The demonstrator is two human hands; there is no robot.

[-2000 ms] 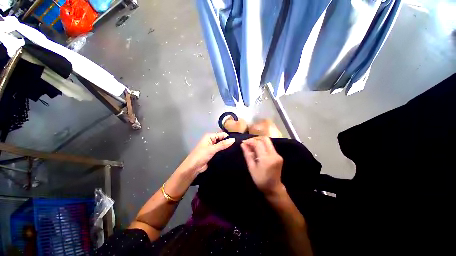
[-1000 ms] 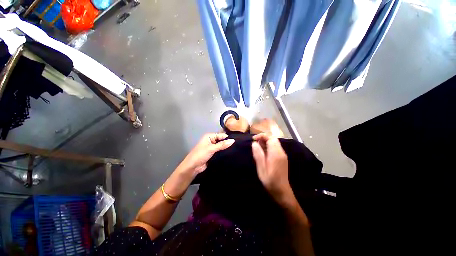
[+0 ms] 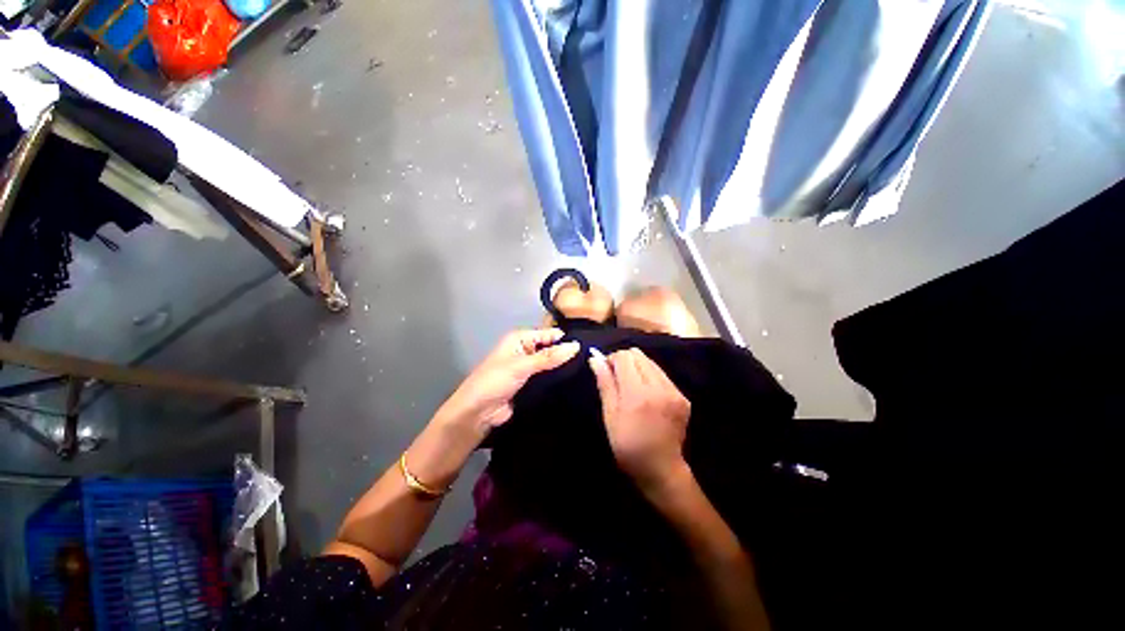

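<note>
A black garment (image 3: 555, 431) lies over my lap, its details lost in the dark cloth. A black hanger hook (image 3: 564, 286) sticks out of its top. My left hand (image 3: 508, 376) pinches the garment's upper edge just below the hook. My right hand (image 3: 644, 413) is close to its right, fingers bent together, fingertips at the cloth near my left fingertips. Whether the right fingers hold cloth or a small tool cannot be made out.
Light blue garments (image 3: 728, 111) hang ahead over a slim metal bar (image 3: 701, 274). More black cloth (image 3: 987, 407) fills the right side. At left are a table frame draped with white cloth (image 3: 185, 148), a blue crate (image 3: 154, 549) and a red bag (image 3: 191, 37).
My right hand has moved from slightly farther right back toward my left fingertips, with its fingers more bent. My left hand stays nearly in place.
</note>
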